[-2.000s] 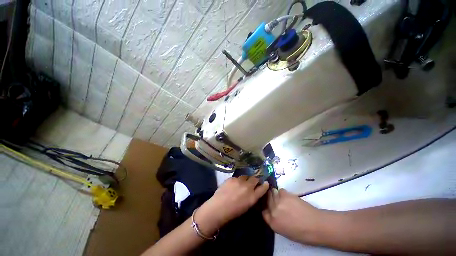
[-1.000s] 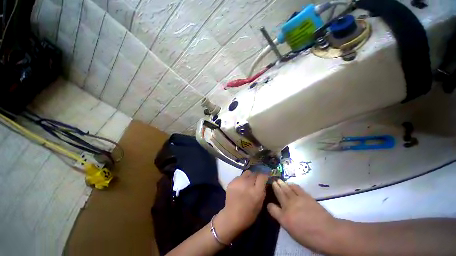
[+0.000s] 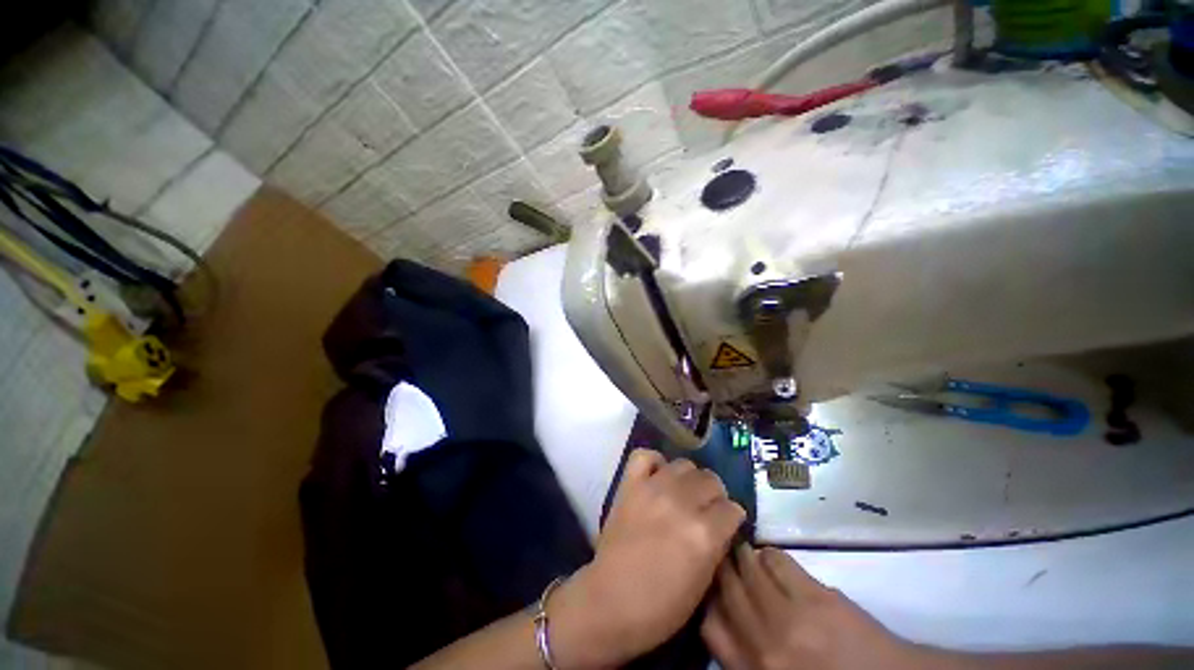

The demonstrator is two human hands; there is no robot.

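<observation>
The dark navy garment lies left of and below the sewing machine head, with a maroon side and a white patch showing. Its edge runs up to the lit presser foot area. My left hand, with a bracelet at the wrist, presses and holds the cloth just in front of the needle area. My right hand pinches the cloth edge right beside the left fingers. The needle tip and the fingertips under the cloth are hidden.
Blue-handled snips lie on the machine bed behind the needle area. A red-handled tool lies on top of the machine. A brown cardboard sheet and a yellow plug are at the left. A white brick-patterned wall stands behind.
The view has moved closer to the machine head. Both hands have shifted lower, away from the presser foot, and more of the dark cloth near the needle shows.
</observation>
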